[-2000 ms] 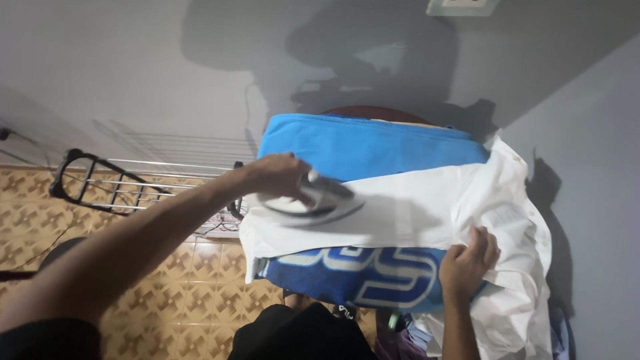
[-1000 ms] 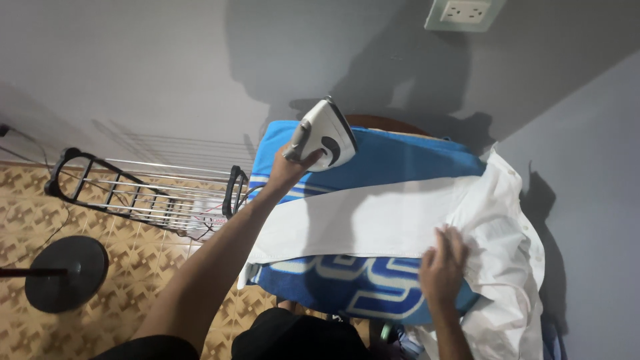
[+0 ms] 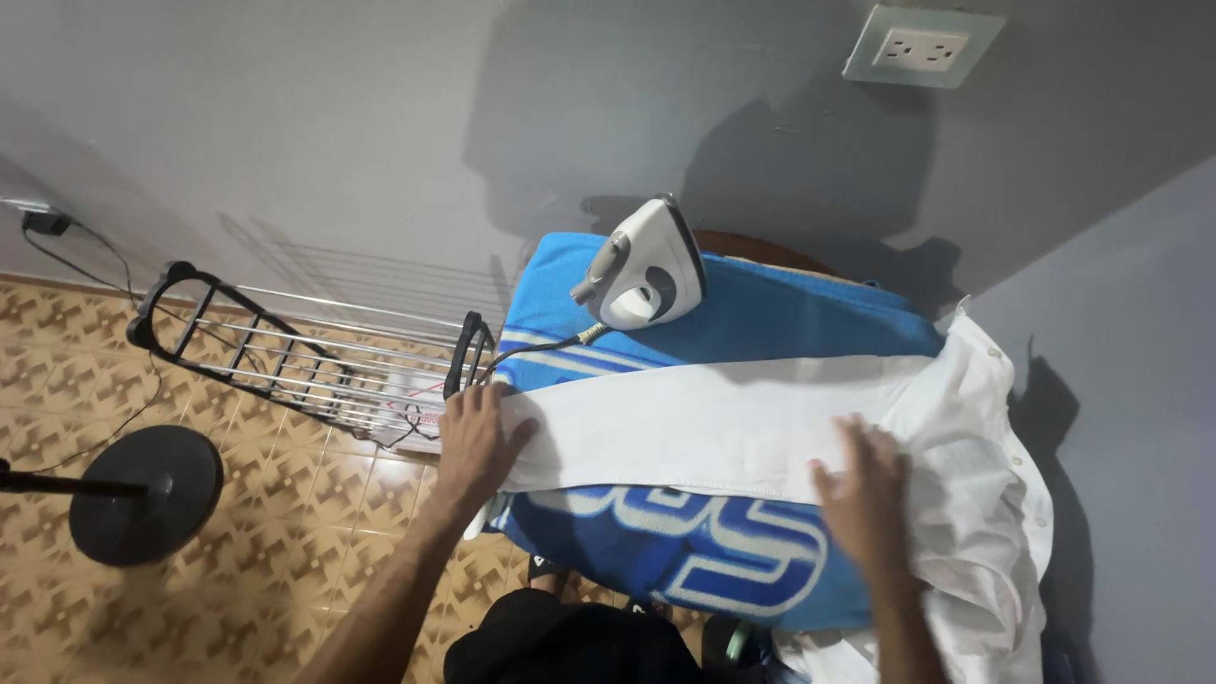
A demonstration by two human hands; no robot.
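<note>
A white button-up shirt (image 3: 978, 475) lies with one sleeve (image 3: 665, 427) stretched flat across a blue patterned towel (image 3: 798, 318) that covers a padded surface. My left hand (image 3: 480, 437) is at the cuff end of the sleeve, its fingers over the cloth's edge; whether they pinch it is hidden. Over the sleeve's right part, near the bunched body of the shirt, is my right hand (image 3: 864, 480), blurred, fingers apart, holding nothing. A white and grey clothes iron (image 3: 651, 266) stands on its heel on the towel behind the sleeve, touched by neither hand.
The iron's cord (image 3: 541, 347) runs left toward a metal drying rack (image 3: 313, 370) with black ends. A round black stand base (image 3: 147, 494) is on the tiled floor at left. A wall outlet (image 3: 921, 49) is at upper right. Grey walls meet behind the towel's right side.
The iron, over the sleeve two seconds ago and then held above the towel's back left, now stands there released. My left hand has moved from it to the cuff end.
</note>
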